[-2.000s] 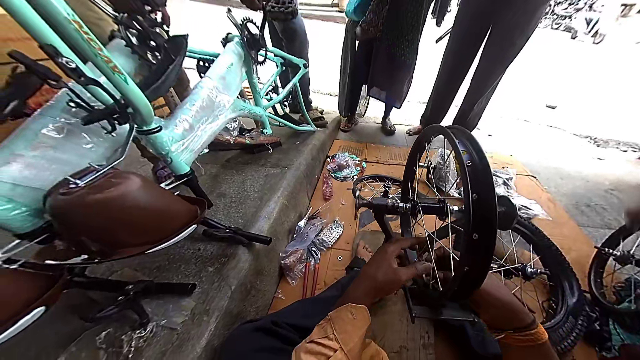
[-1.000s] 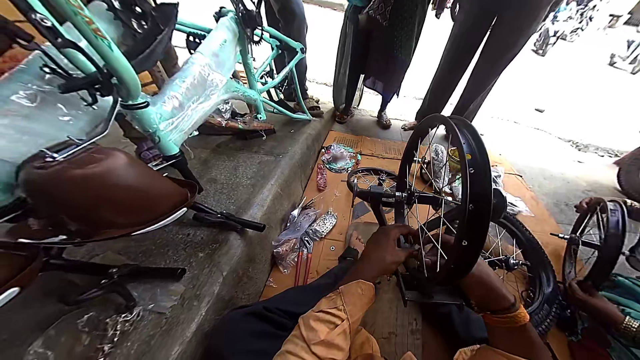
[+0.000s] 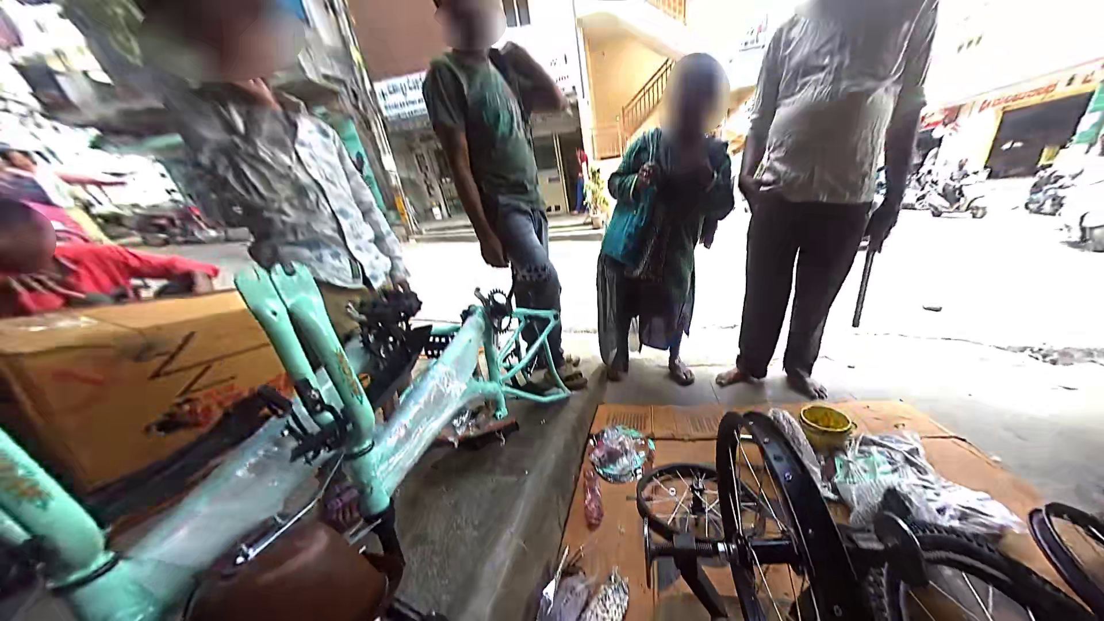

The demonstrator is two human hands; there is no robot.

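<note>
Neither my left hand nor my right hand shows in the current head view. At the lower right a black spoked bicycle wheel rim (image 3: 789, 500) stands upright in a black wheel truing stand (image 3: 694, 565). A smaller spoked wheel (image 3: 681, 500) lies behind it on the flattened cardboard (image 3: 625, 517). A wheel with a black tyre (image 3: 992, 561) is at its right. Plastic-wrapped parts (image 3: 621, 453) and a red packet (image 3: 592, 498) lie on the cardboard's left part.
Mint-green bicycle frames (image 3: 431, 414) in plastic wrap and a brown saddle (image 3: 289, 578) fill the left, near a large cardboard box (image 3: 138, 379). A yellow tub (image 3: 826, 426) and clear plastic bags (image 3: 914, 483) sit behind the wheel. Several people stand beyond.
The view has tilted up strongly. My hands, at the standing wheel's spokes in both earlier frames, are out of view now.
</note>
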